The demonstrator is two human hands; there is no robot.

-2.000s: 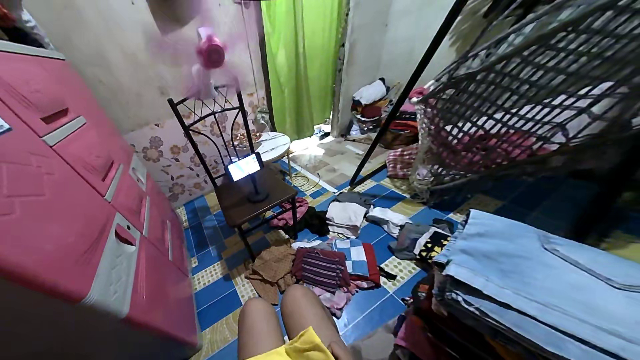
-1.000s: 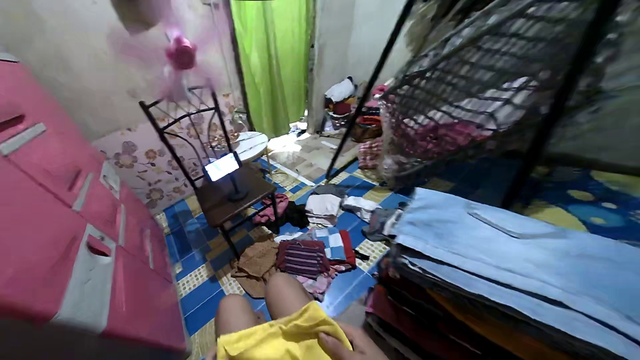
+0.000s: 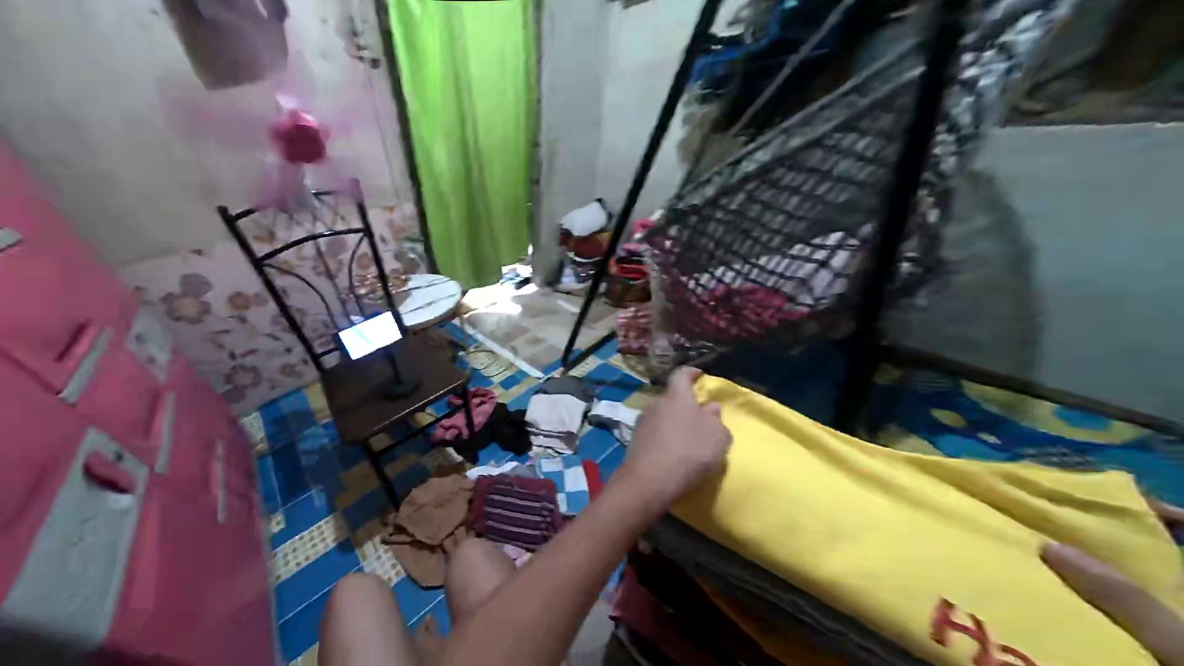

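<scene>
A yellow cloth garment point(image 3: 860, 509) with red lettering lies stretched across the stack of folded clothes point(image 3: 768, 578) at the lower right. My left hand point(image 3: 680, 435) grips its upper left corner, the arm reaching across from the bottom of the view. At the right edge, my right hand point(image 3: 1101, 583) is partly cut off and lies against the yellow cloth; its grip is unclear. The garment hides the pale blue denim on top of the stack.
Several clothes lie on the floor, among them a striped maroon piece point(image 3: 515, 511) and a brown one point(image 3: 435, 509). A metal-framed chair point(image 3: 393, 388) holds a lit phone point(image 3: 370, 335). Pink drawers point(image 3: 111, 462) stand left; a net hammock point(image 3: 786, 213) hangs right beside black poles.
The yellow garment has moved from my lap onto the stack of clothes at the right, covering the blue denim. My left hand has come into view holding its corner. The view has turned right.
</scene>
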